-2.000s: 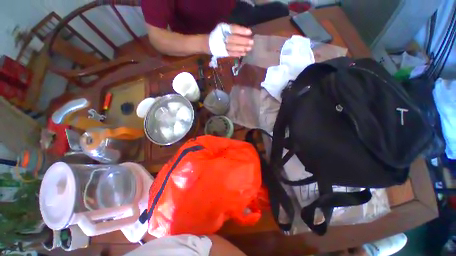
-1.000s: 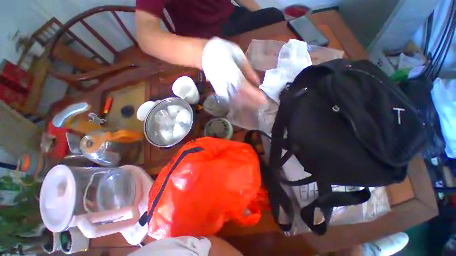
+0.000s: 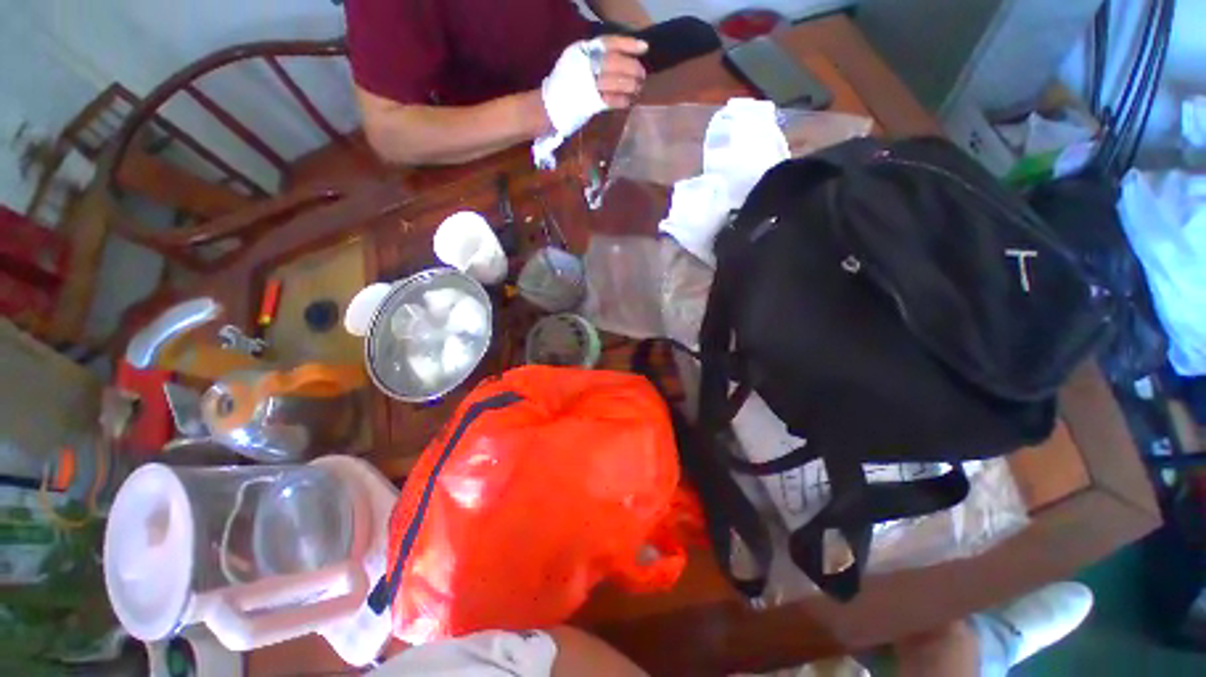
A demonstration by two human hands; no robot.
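Observation:
Neither of my hands is in view. Nearest in front of me, a crumpled orange-red bag (image 3: 542,496) with a dark zip line lies at the table's near edge. A black backpack (image 3: 899,318) with loose straps lies to its right, on flat clear plastic and printed paper. A clear kettle (image 3: 284,529) with a pale pink lid and base stands to the left of the orange-red bag. A metal bowl (image 3: 430,337) holds several white cups behind the bag. White cloth or paper (image 3: 727,172) lies against the backpack's far side.
Another person's wrapped hand (image 3: 582,93) is over the far side of the wooden table (image 3: 1058,556). A curved-back chair (image 3: 212,99) stands at the far left. A phone-like slab (image 3: 778,73) lies at the far right. A clear pot with an orange handle (image 3: 278,403) is left of the bowl.
The other person's wrapped hand reached across toward the clear plastic and white cloth, then drew back. The whole view has shifted slightly, with the table things a little further left.

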